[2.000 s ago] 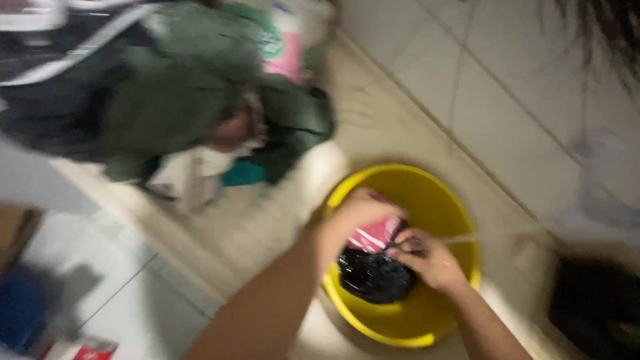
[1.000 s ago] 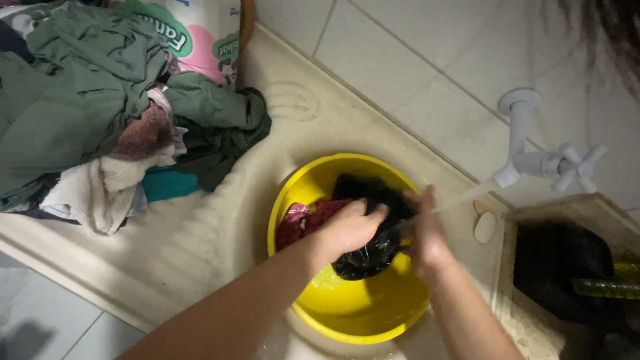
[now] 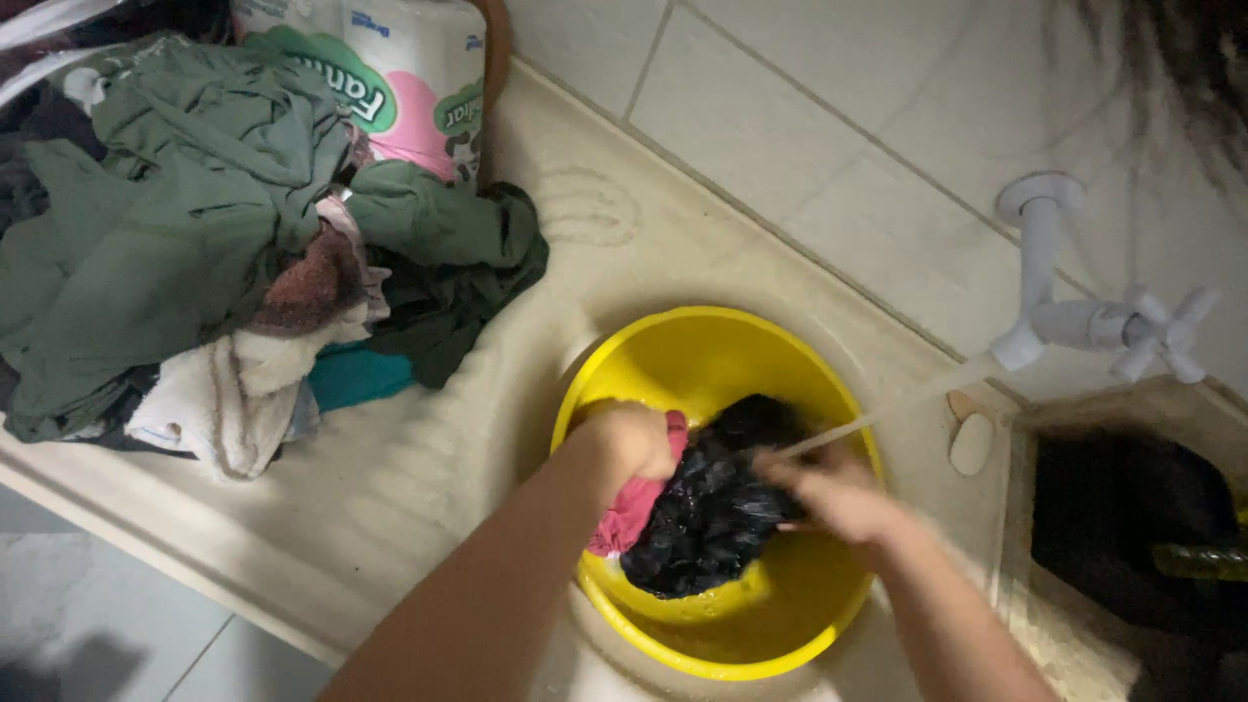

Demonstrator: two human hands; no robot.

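Inside a yellow plastic basin, set in a cream wash sink, lies a wet black cloth. My left hand is over the basin's left side, closed on a pink cloth beside the black one; its fingertips are partly hidden. My right hand is blurred at the right edge of the black cloth, and whether it grips it cannot be told. A stream of water runs from a white wall tap down to the right hand.
A heap of clothes, mostly dark green, lies on the ribbed washboard at left. Behind it stands a pack of paper rolls. A white soap bar rests on the sink's right ledge, near a compartment holding something dark.
My left hand has moved from the black cloth onto the pink cloth at the basin's left side. Two seconds ago both hands were close together over the cloths.
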